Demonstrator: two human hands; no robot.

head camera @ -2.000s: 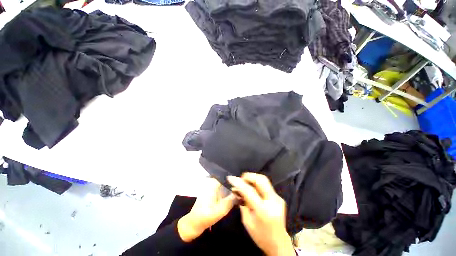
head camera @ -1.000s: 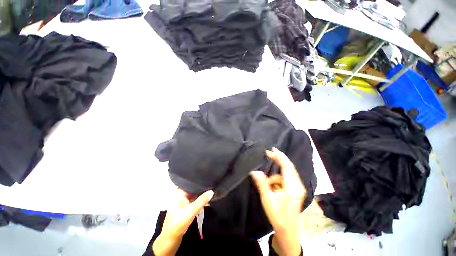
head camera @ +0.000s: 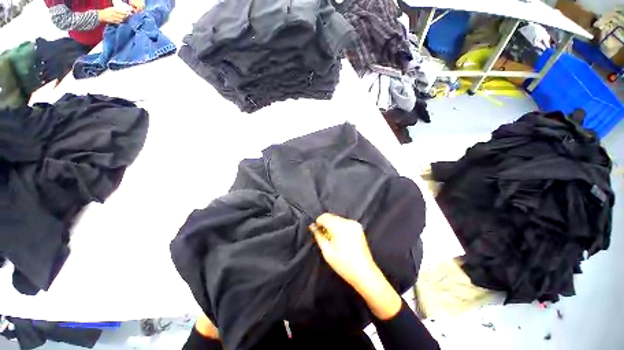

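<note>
A black garment point(head camera: 246, 232), perhaps trousers, lies bunched at the table's near edge. My right hand point(head camera: 342, 247) is closed at its middle, fingertips pinching the cloth. A small dark and yellowish item, perhaps thread snips point(head camera: 321, 232), shows at the curled fingers. My left hand point(head camera: 207, 327) is mostly hidden under the garment at the bottom; only a bit of wrist and the black sleeve show, so its grip cannot be seen. A small white and red strip point(head camera: 288, 329) hangs near my lap.
A crumpled black garment point(head camera: 75, 164) lies left on the white table point(head camera: 157, 164). Dark stacked garments point(head camera: 267, 48) are at the far side. A large black heap point(head camera: 534, 205) is at right, off the table. A person in red point(head camera: 82, 20) handles blue denim point(head camera: 130, 41). A blue crate point(head camera: 578, 92) stands beyond.
The garment has been turned over and spread toward the left. My left hand has gone beneath it. My right hand has moved from open above the cloth to pinching its middle. The view has shifted.
</note>
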